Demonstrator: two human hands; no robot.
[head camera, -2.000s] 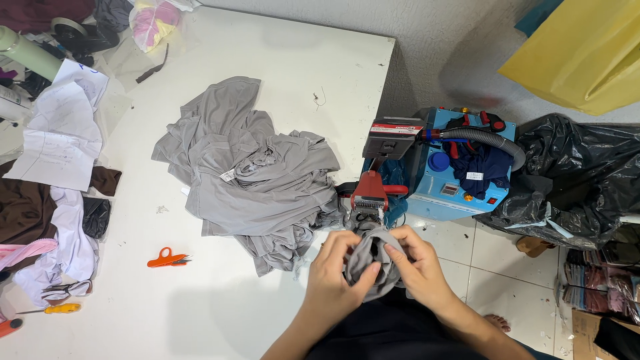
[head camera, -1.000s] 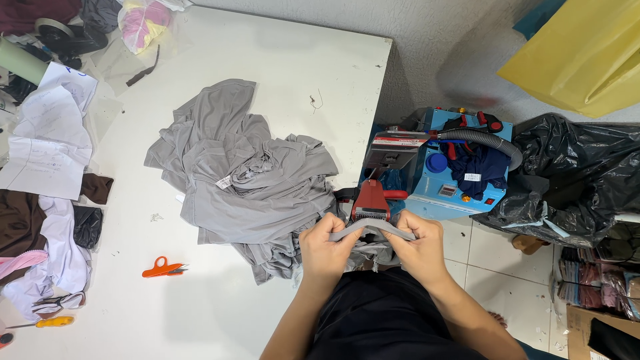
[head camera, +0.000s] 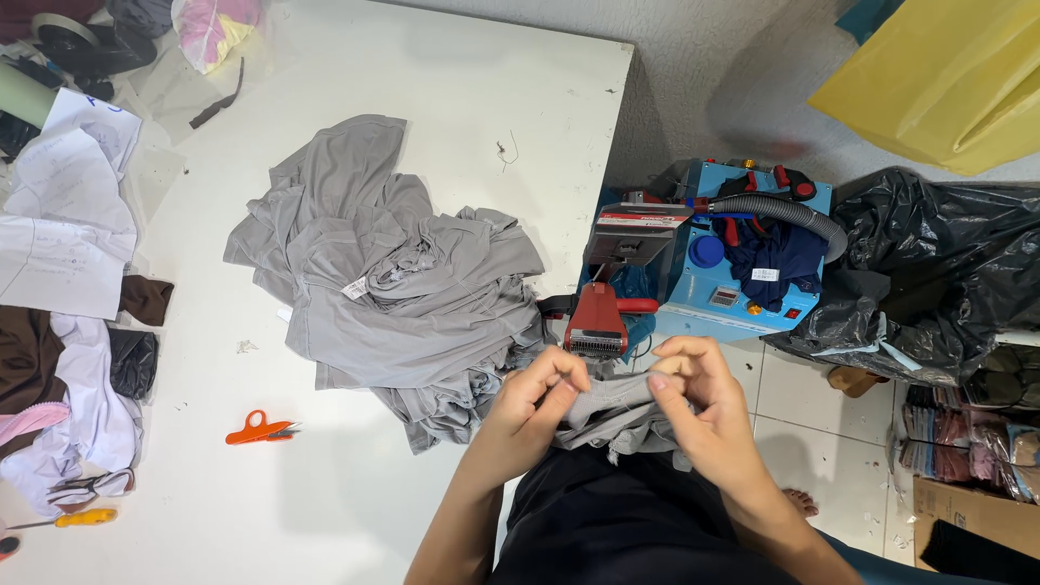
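Note:
Between my two hands a grey knit garment (head camera: 621, 400) is stretched by its edge, just below the toothed head of a red thread-trimming machine (head camera: 598, 325). My left hand (head camera: 532, 406) pinches one end of the edge between thumb and fingers. The other end is pinched by my right hand (head camera: 703, 402). Part of the garment hangs down over my lap, with loose threads on it. A heap of grey garments (head camera: 382, 260) with a small white label lies on the white table to the left of the machine. Orange thread snips (head camera: 262, 428) lie nearer the front.
A blue machine box (head camera: 731, 284) with a ribbed hose and navy cloth stands right of the table (head camera: 455, 73). Black plastic bags (head camera: 918, 268) lie beyond it. Papers (head camera: 69, 211), white and brown cloth and a yellow-handled tool (head camera: 85, 517) occupy the table's left side.
The garment's edge, held taut against the red head one second ago, is now lower and off it. My hands have tilted and their fingers have loosened somewhat.

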